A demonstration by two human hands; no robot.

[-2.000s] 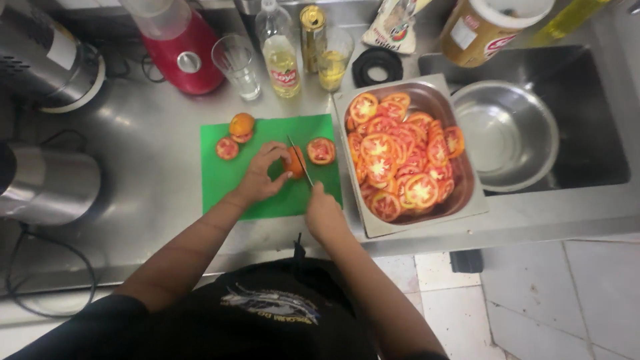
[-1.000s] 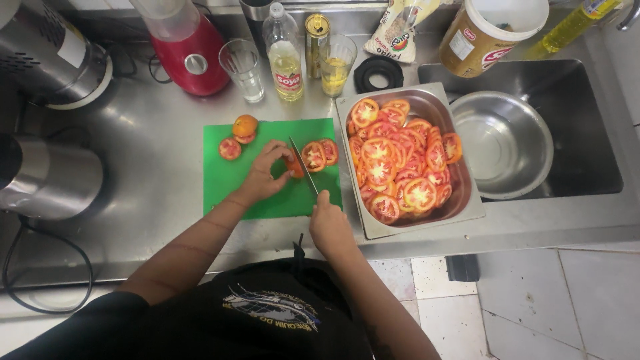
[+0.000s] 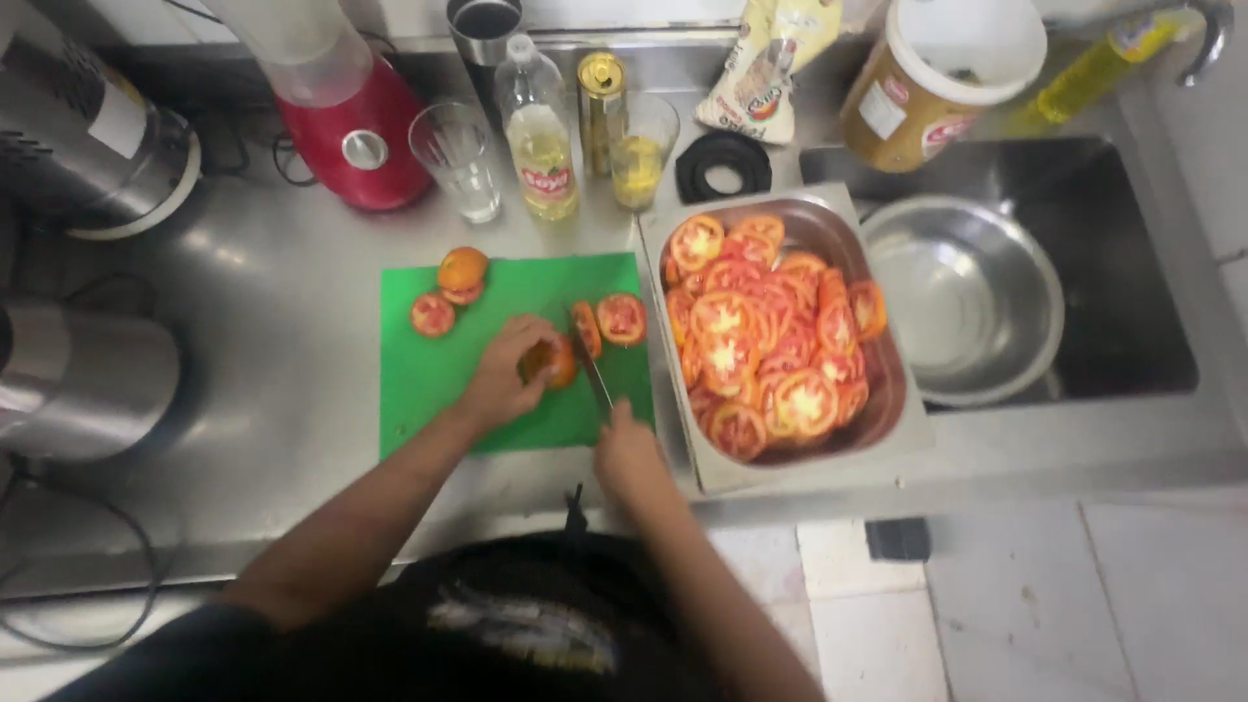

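Note:
My left hand (image 3: 509, 375) grips a partly cut tomato (image 3: 558, 362) on a green cutting board (image 3: 439, 390). My right hand (image 3: 629, 444) is closed around the handle of a knife, whose blade (image 3: 596, 373) stands at the right side of that tomato. A tomato slice (image 3: 585, 329) leans by the blade, and a cut tomato piece (image 3: 622, 319) lies beside it near the board's right edge. At the board's upper left are a tomato end (image 3: 463, 269) resting on another piece, and a cut piece (image 3: 432, 314). A steel pan (image 3: 882, 419) full of tomato slices (image 3: 770, 331) stands right of the board.
Behind the board stand a red blender (image 3: 356, 146), a glass (image 3: 458, 171), an oil bottle (image 3: 541, 156), a gold can (image 3: 600, 107) and a glass with yellow contents (image 3: 639, 171). A black ring (image 3: 723, 168) lies behind the pan. The sink at right holds a metal bowl (image 3: 960, 302).
The knife and my right hand have worked along the tomato, and a slice now stands apart from it at the blade. The tomato pieces near the board's right edge have changed arrangement.

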